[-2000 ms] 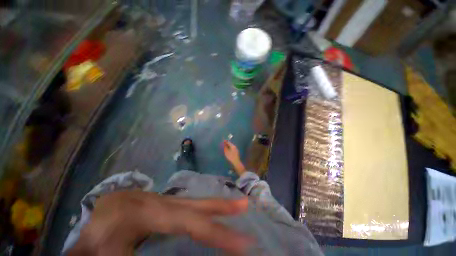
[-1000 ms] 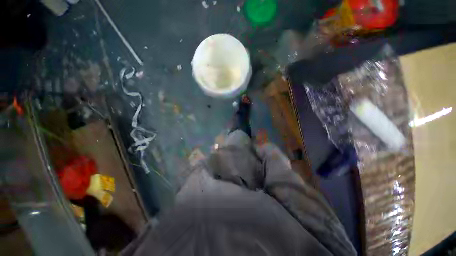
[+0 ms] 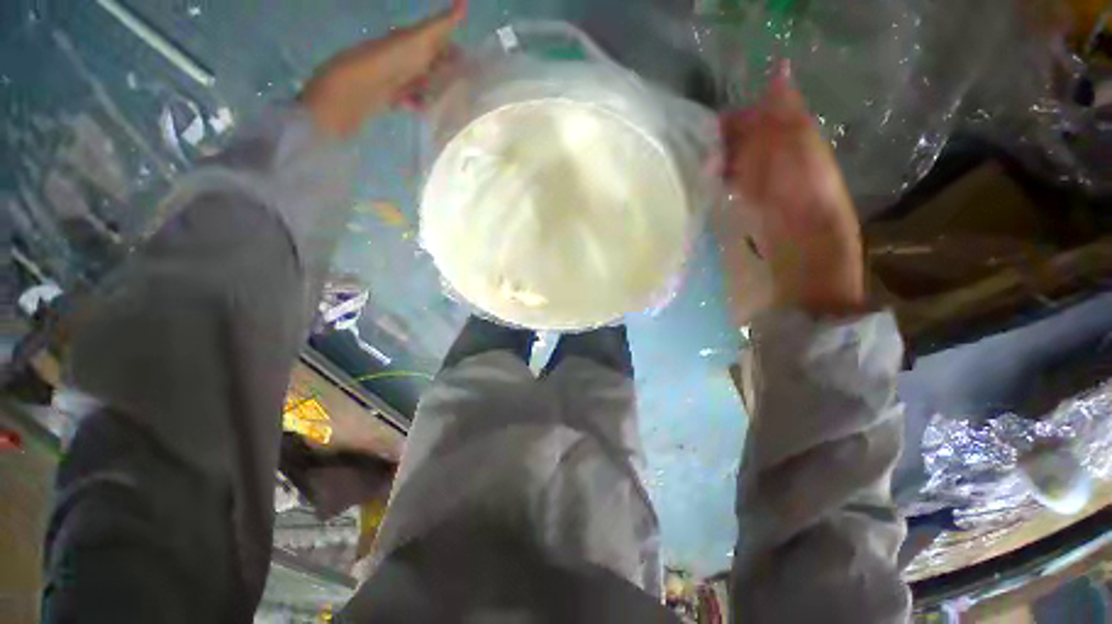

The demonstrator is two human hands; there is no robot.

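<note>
A round white bucket (image 3: pixel 555 213) with a creamy white mass inside is in the centre, in front of my legs. A pale translucent blur lies behind and around its far rim; I cannot tell if it is film or the bucket's wall. My left hand (image 3: pixel 384 71) is at the bucket's upper left, fingers stretched toward it. My right hand (image 3: pixel 795 183) is at its right side, fingertips close to the rim. Both hands are bare and blurred; I cannot tell whether either grips the bucket.
Clear crinkled film (image 3: pixel 908 92) hangs at the upper right. A dark table (image 3: pixel 963 378) is at the lower right, with shiny film and a white roll (image 3: pixel 1055 475) on it. Yellow material (image 3: pixel 307 418) and brown board lie at lower left. White scraps lie on the blue-green floor (image 3: pixel 695 451).
Both hands have come in at either side of the bucket. The bucket appears larger and closer. The table and white roll have shifted to the lower right of the view.
</note>
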